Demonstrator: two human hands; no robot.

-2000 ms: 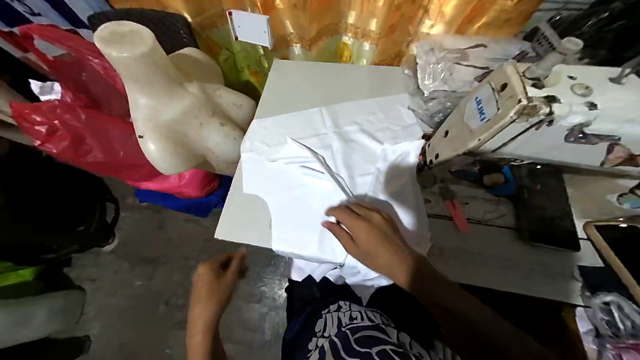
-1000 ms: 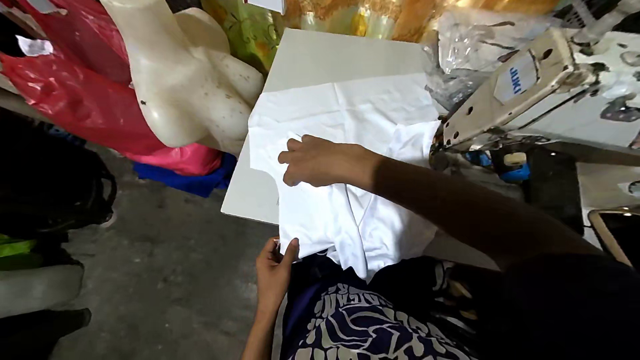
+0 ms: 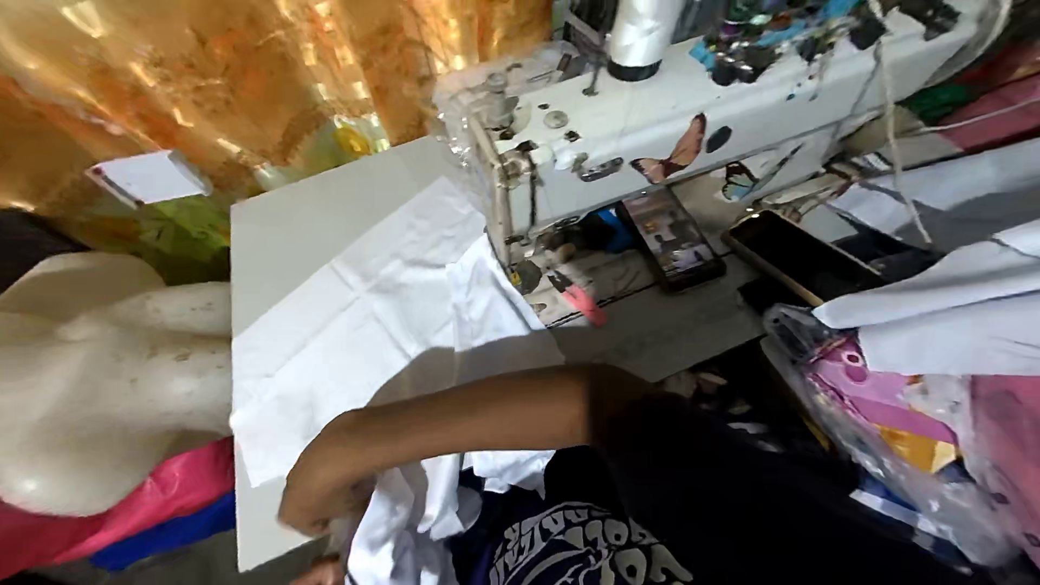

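White fabric (image 3: 349,325) lies spread over the pale board (image 3: 292,236), its near end bunched and hanging over the front edge beside my lap. My right hand (image 3: 325,496) reaches across from the right and is bent down at the near edge of the cloth; its fingers are mostly hidden, so its grip cannot be told. Just below it, at the bottom edge of the view, a small part of my left hand (image 3: 321,573) shows next to the bunched cloth. A sewing machine (image 3: 617,138) stands right of the fabric, with pink-handled thread snips (image 3: 581,301) near its needle area.
A phone (image 3: 670,240) with a lit screen and a dark phone (image 3: 800,256) lie right of the snips. A mannequin torso (image 3: 114,382) stands at the left over red and blue material. Plastic-wrapped goods (image 3: 886,406) and white cloth (image 3: 959,301) are at the right. Orange curtain (image 3: 244,73) hangs behind.
The view has swung to the right. My right hand has moved from the top of the white fabric down to its near edge, and the near part of the fabric is more bunched.
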